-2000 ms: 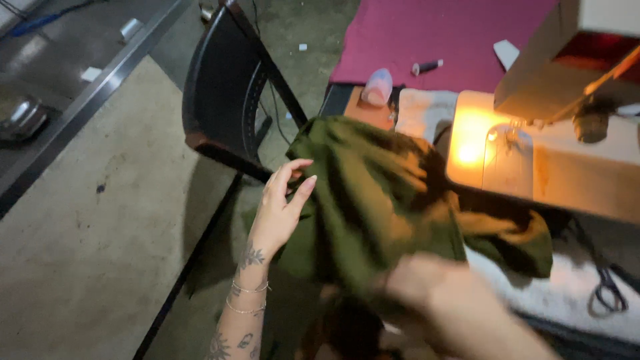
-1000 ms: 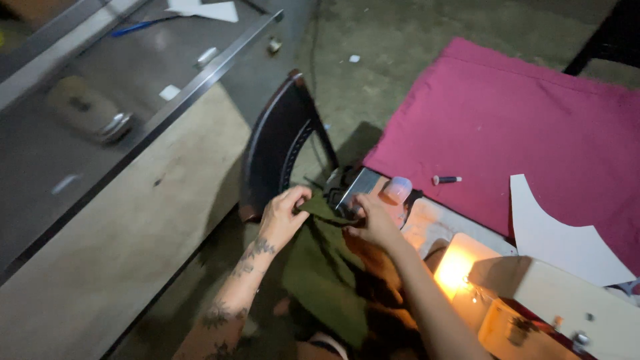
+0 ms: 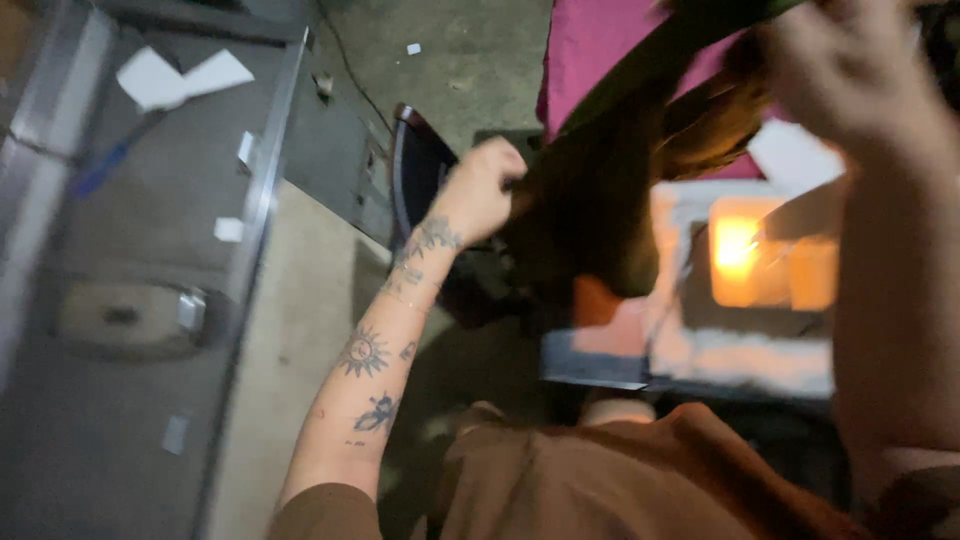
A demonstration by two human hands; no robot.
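A dark green piece of fabric (image 3: 600, 172) hangs in the air between my hands, blurred by motion. My left hand (image 3: 484, 187) is closed on its left end, near the middle of the view. At the upper right my right hand (image 3: 832, 67) is raised by the other end; it is strongly blurred, though the cloth runs up to its fingers. Below and right of the fabric, the sewing machine (image 3: 814, 274) shows its lit bed, partly hidden by my right forearm.
A black chair (image 3: 420, 165) stands beyond my left hand. Magenta cloth (image 3: 592, 52) lies behind the fabric, with a white pattern piece (image 3: 795, 154) near it. At left, a metal-edged grey table (image 3: 255, 247) bears white scraps (image 3: 161, 79) and a blue-handled tool (image 3: 101, 169).
The green fabric, low between my hands a second ago, is now lifted and stretched out. My right hand has moved up and away from my left. The view has shifted.
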